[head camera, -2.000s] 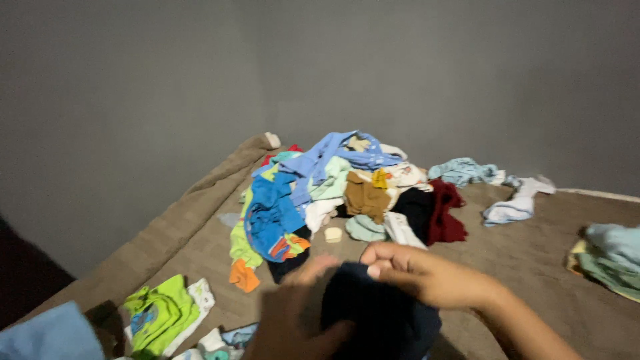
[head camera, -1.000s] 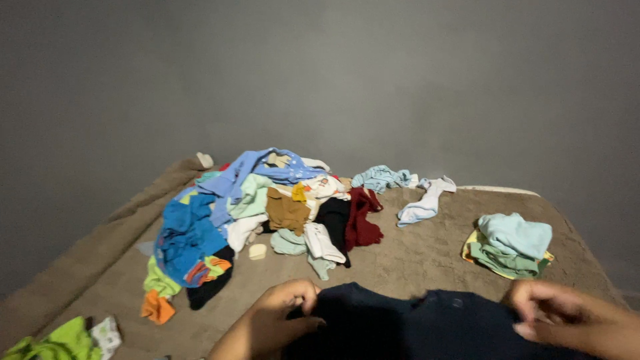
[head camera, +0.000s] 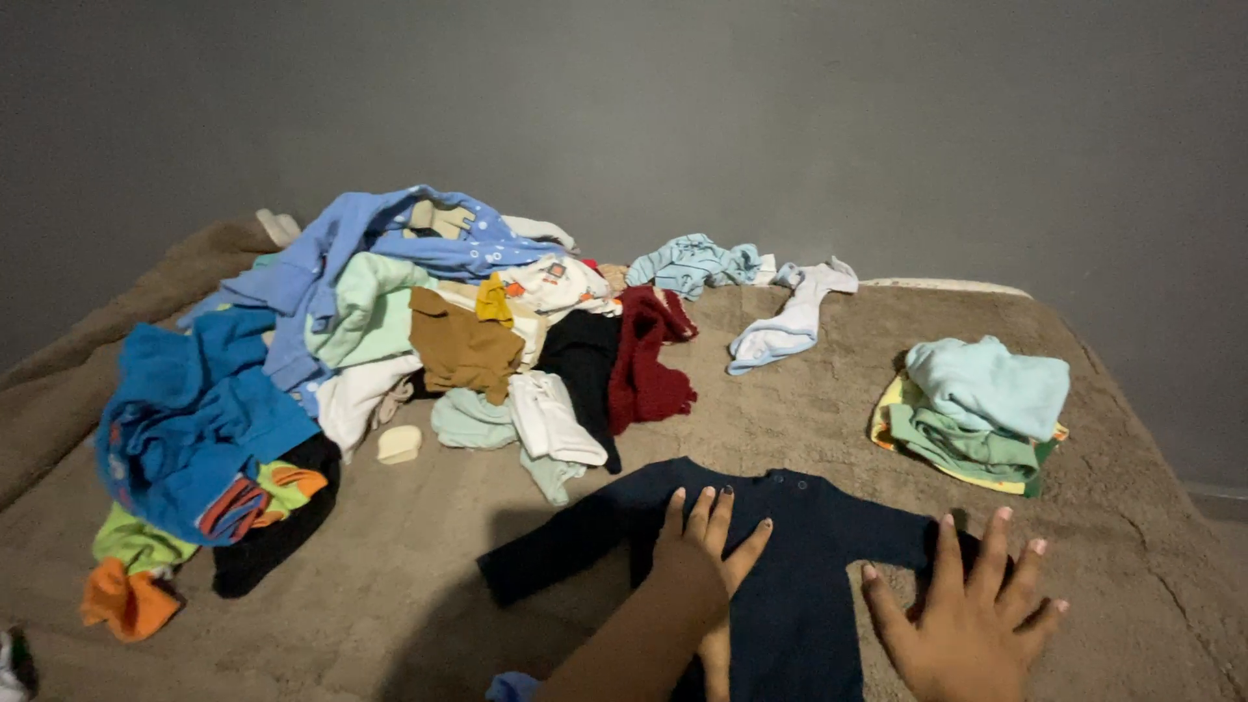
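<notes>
A dark navy long-sleeved baby garment (head camera: 795, 585) lies spread on the brown blanket, its neckline with small snaps toward the wall. My left hand (head camera: 707, 561) rests on its chest, fingers apart, gripping nothing. With fingers spread, my right hand (head camera: 965, 609) lies over the end of the right-hand sleeve and the blanket beside it. The garment's lower part runs out of view at the bottom edge.
A loose heap of baby clothes (head camera: 468, 341) covers the left and middle of the bed (head camera: 429, 536). A small folded stack (head camera: 985, 390) sits at the right. A white-and-blue garment (head camera: 795, 317) lies near the grey wall (head camera: 682, 117).
The navy garment was bunched in my hands, then held up by its two sides; now it lies flat on the bed. Both hands have let go and lie with fingers spread.
</notes>
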